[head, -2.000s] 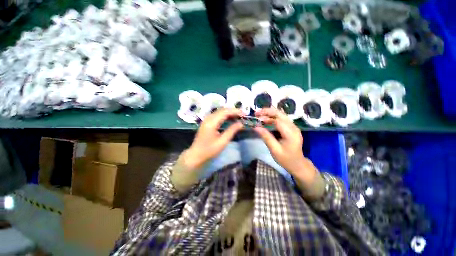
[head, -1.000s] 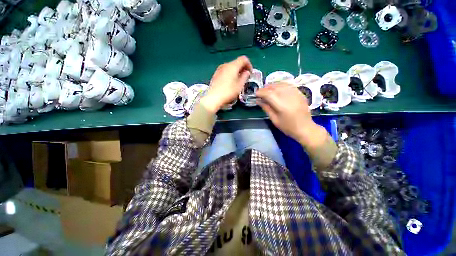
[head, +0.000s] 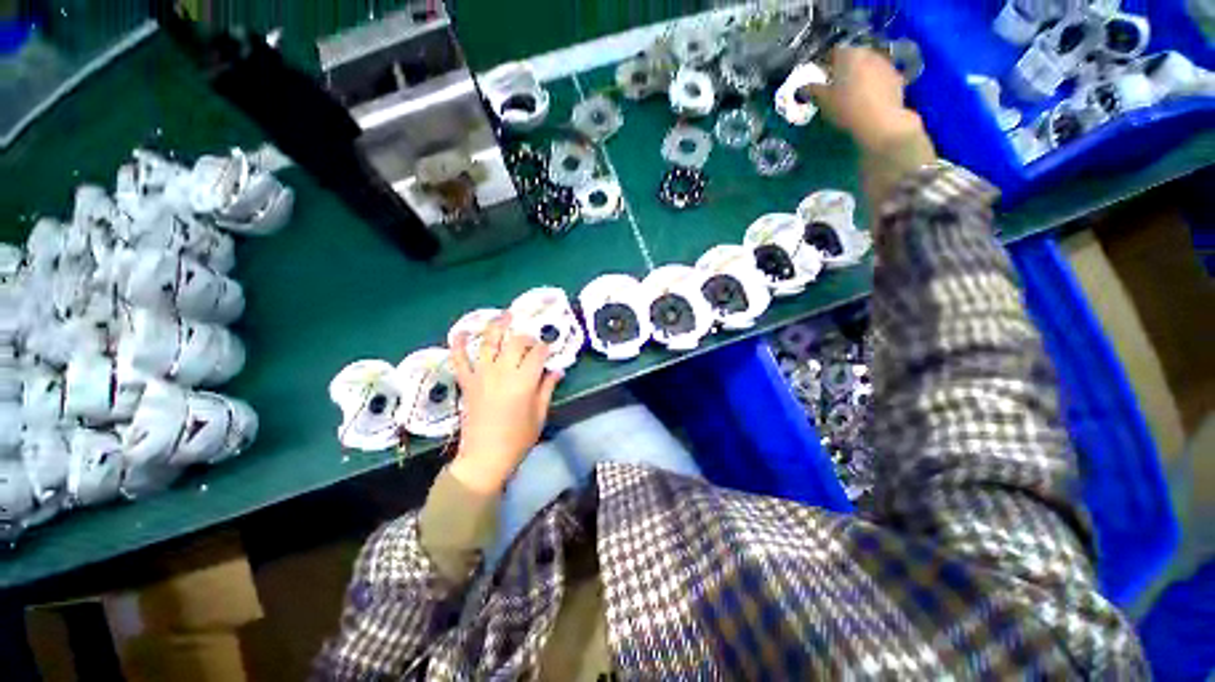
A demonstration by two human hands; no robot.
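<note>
A row of white camera housings (head: pixel 617 320) runs along the bench's front edge, open sides up, with round centres. My left hand (head: pixel 502 400) lies over the left part of the row. Its fingertips touch the housings there and partly cover one; whether they grip is unclear. The housing (head: pixel 546 304) beside its fingertips has a white disc with a dark centre hole inside. My right hand (head: pixel 859 96) is stretched to the back right, fingertips at the edge of a white disc plate (head: pixel 800 96). I cannot tell if it is pinched.
White housings (head: pixel 173 346) are massed at the left. A metal box (head: pixel 433 140) and black screwdriver (head: pixel 313 127) stand behind the row. Discs, dark ring boards (head: pixel 682 187) and clear rings (head: pixel 773 156) lie behind it. Blue bins stand on the bench (head: pixel 1033 173) and below its edge (head: pixel 726 406).
The view has swung to the right. My hands have separated from the housing they worked at together; my right hand has moved to the back right, while my left stays at the row.
</note>
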